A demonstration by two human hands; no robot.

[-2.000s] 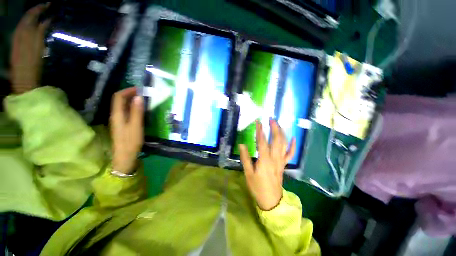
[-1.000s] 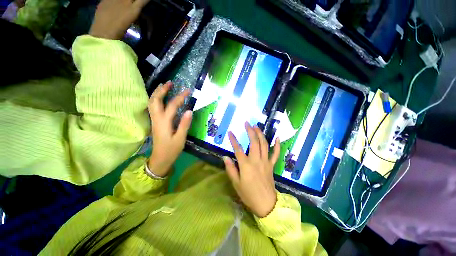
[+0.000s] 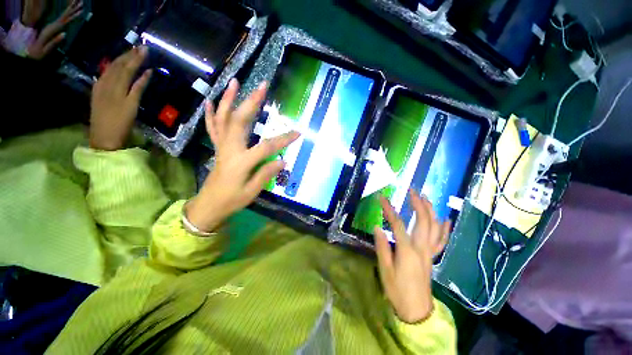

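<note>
Two black-bordered tablets lie side by side in a silvery crinkled tray [image 3: 271,48]. Both screens show a green-and-blue landscape with a dark bar. My left hand [image 3: 239,149] is over the left edge of the left tablet [image 3: 350,104], fingers spread, one finger reaching onto the screen. My right hand [image 3: 410,253] is over the lower part of the right tablet [image 3: 454,149], fingers spread and holding nothing. Whether the fingertips touch the glass I cannot tell. Small white tabs sit on the tablets' long edges.
A neighbour's hand [image 3: 114,97] is over dark tablets [image 3: 201,38] at the left. More dark tablets [image 3: 506,31] lie at the far right. A white power strip [image 3: 544,180] with cables lies on a yellow sheet [image 3: 509,208]. A person's pink-purple sleeve [image 3: 582,256] is at the right.
My left hand has moved further over the left tablet. My right hand has moved from the left tablet to the right one. The neighbour's hand has moved lower over the dark tablets.
</note>
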